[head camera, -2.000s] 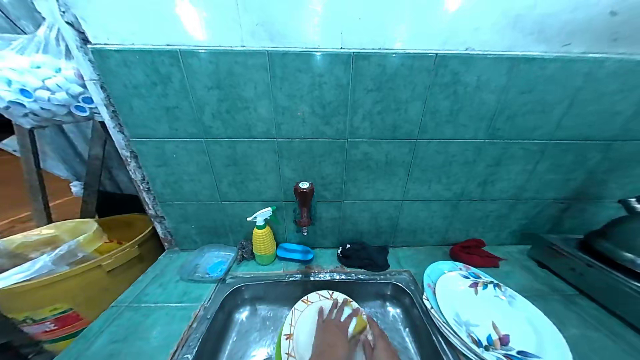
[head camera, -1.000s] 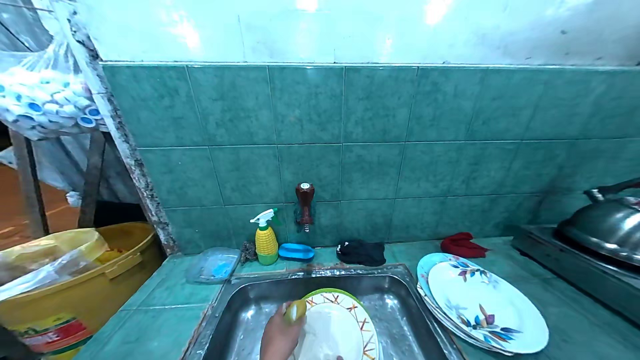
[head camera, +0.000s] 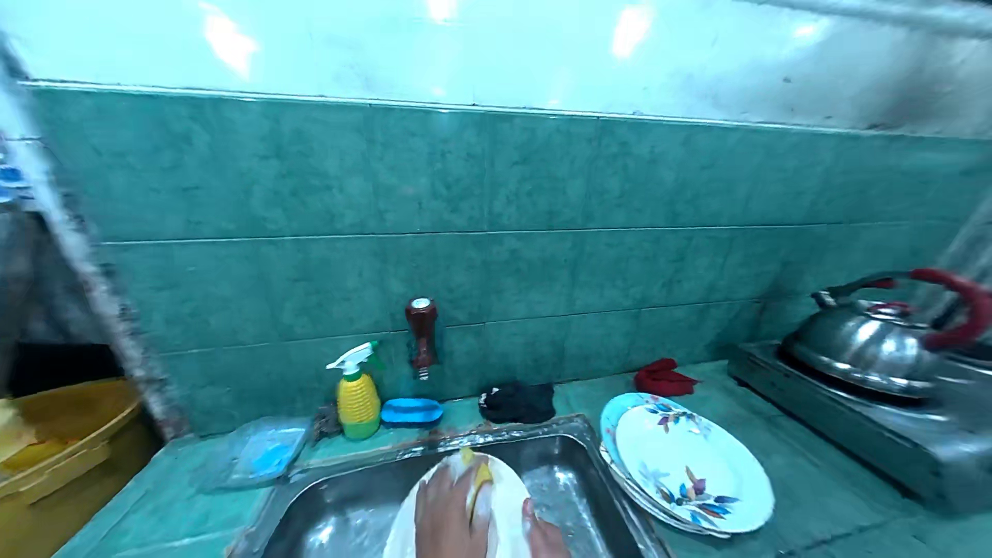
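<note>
A white plate (head camera: 504, 496) is tilted over the steel sink (head camera: 558, 465), low in the view. My left hand (head camera: 449, 508) lies on the plate's face with a yellow sponge (head camera: 479, 474) under its fingers. At the plate's right edge my right hand (head camera: 542, 535) grips the rim, mostly cut off by the bottom of the frame. Behind the sink stand a yellow spray bottle (head camera: 358, 399), a blue brush (head camera: 412, 411) and a black cloth (head camera: 518, 403), below a dark red tap (head camera: 422, 333).
Stacked floral plates (head camera: 697, 465) lean at the sink's right edge, with a red cloth (head camera: 665, 378) behind. A steel kettle (head camera: 876, 345) sits on a gas stove (head camera: 845, 418) at right. A plastic container (head camera: 267, 452) lies left of the sink, near a yellow tub (head camera: 77, 465).
The hand with the sponge has moved from the plate's upper left edge onto its face. My right hand shows more at the plate's right side. The view has swung right.
</note>
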